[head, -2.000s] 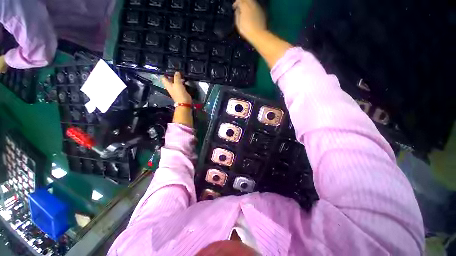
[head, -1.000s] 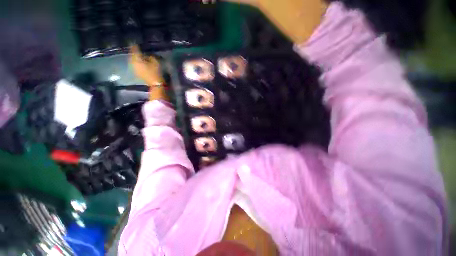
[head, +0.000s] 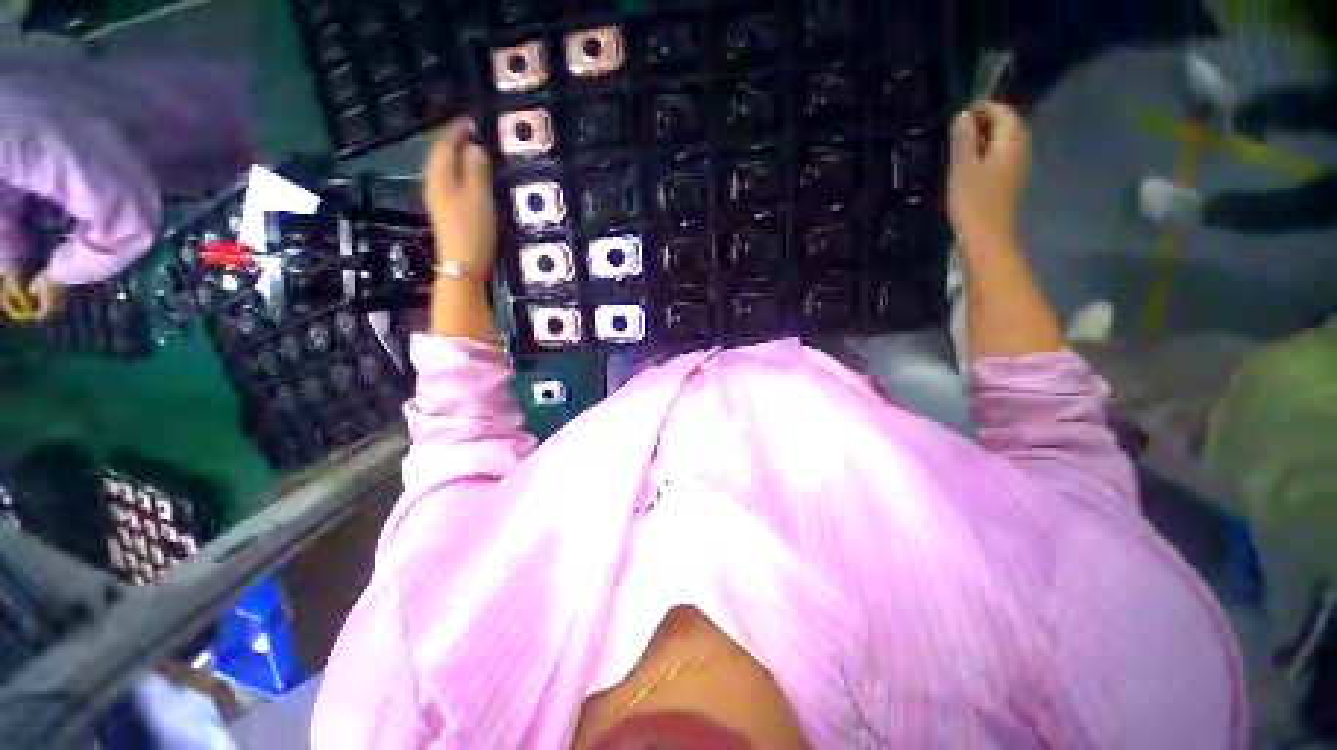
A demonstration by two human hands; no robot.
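Observation:
A black pocketed tray (head: 748,183) lies across the front, square to my body. Its left column holds several copper-pink or silvery square parts (head: 547,264) with dark round centres. The second column has a copper-pink part (head: 594,50) at the top and two silver-white ones (head: 616,258) lower down. The other visible pockets show no such parts. My left hand (head: 462,198) grips the tray's left edge. My right hand (head: 988,169) is closed at its right edge, fingers curled and partly hidden. One loose silver-white part (head: 549,393) lies on green mat below the tray.
Another black tray (head: 374,66) is at upper left. Left are a red-handled tool (head: 227,254), white paper (head: 279,205), more trays (head: 323,384) and another person's pink sleeve (head: 81,176). A blue bin (head: 255,639) is below the bench edge. Someone in light green (head: 1290,440) is at right.
My right hand has come from the upper tray to the right edge of the part-filled tray. My left hand has moved to its left edge. That tray now sits squarer and higher in view.

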